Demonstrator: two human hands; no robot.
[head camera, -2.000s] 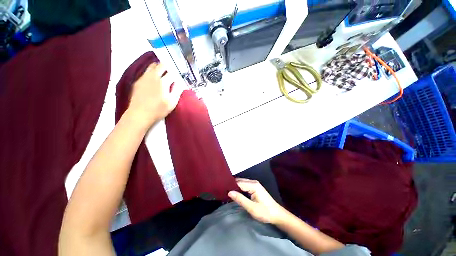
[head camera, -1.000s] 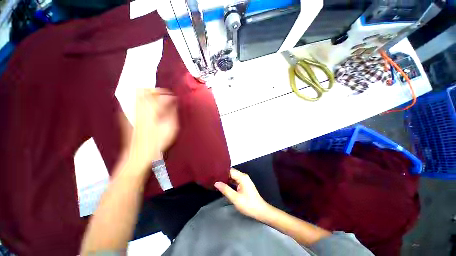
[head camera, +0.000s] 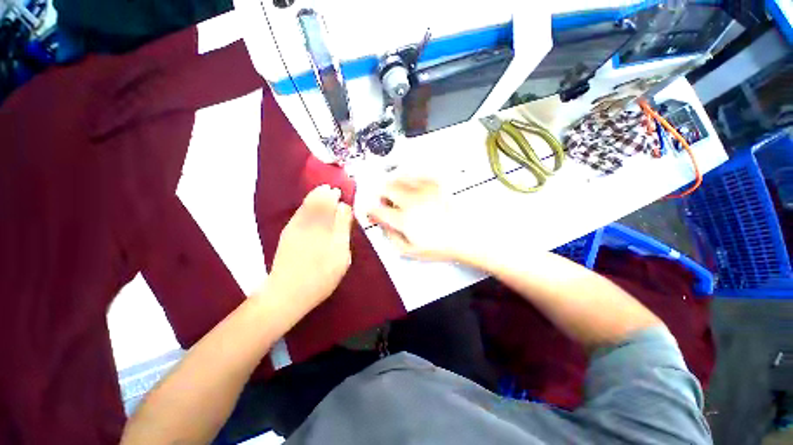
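Observation:
Dark red fabric (head camera: 78, 191) covers the left of the white table, and a narrower part of it (head camera: 348, 300) runs up to the needle area (head camera: 343, 155) of the sewing machine (head camera: 396, 83). My left hand (head camera: 317, 239) is on this part just below the needle area, its fingers closed on the cloth. My right hand (head camera: 413, 217) is slightly blurred, just right of the cloth's edge by the needle area. Its fingers are bent; whether they touch the cloth edge cannot be told.
Olive-handled scissors (head camera: 524, 155) lie right of the machine head. Beside them are a checked cloth (head camera: 609, 139) and an orange cord (head camera: 687, 152). Blue crates (head camera: 748, 217) stand at the right, with maroon fabric (head camera: 648, 300) over one. A ruler scale (head camera: 148, 374) shows at the table's front edge.
My right hand has moved up from the cloth's lower corner to beside the needle area. My left hand has moved right onto the cloth below the needle. The large fabric has spread across the left.

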